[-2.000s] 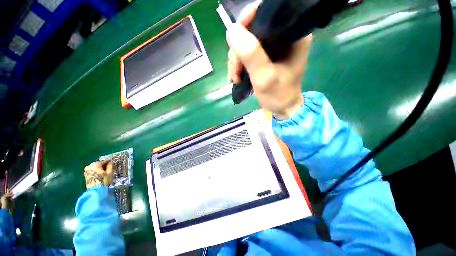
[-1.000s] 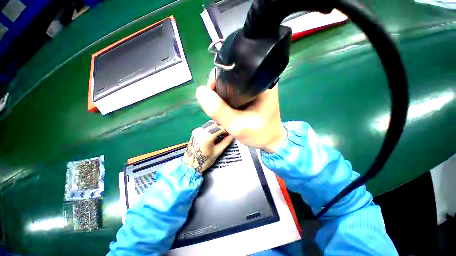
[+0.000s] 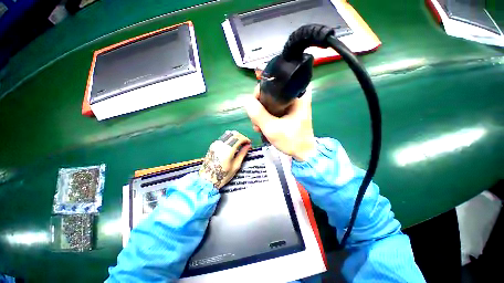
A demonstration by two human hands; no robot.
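The grey laptop bottom cover [image 3: 248, 221] lies vent side away from me on a white sheet [image 3: 315, 260] with orange-red edges. My right hand [image 3: 287, 130] is closed around the black electric screwdriver [image 3: 284, 80], held upright over the cover's far right corner; its tip is hard to see. My left hand [image 3: 224, 157], tattooed, rests on the cover's far edge just left of the tool, fingers bent; whether they hold a screw is hidden. Two clear screw bags [image 3: 80, 189] lie left of the laptop, one nearer me.
Other grey laptops on white and orange-red layers lie on the green bench beyond: one far left [image 3: 145, 63], one far centre [image 3: 287, 25], one far right [image 3: 470, 14]. The black screwdriver cord [image 3: 376, 119] loops over my right forearm.
My left hand has come from the screw bags to the cover's far edge. My right hand has brought the screwdriver down and upright over the far right corner. The view has shifted.
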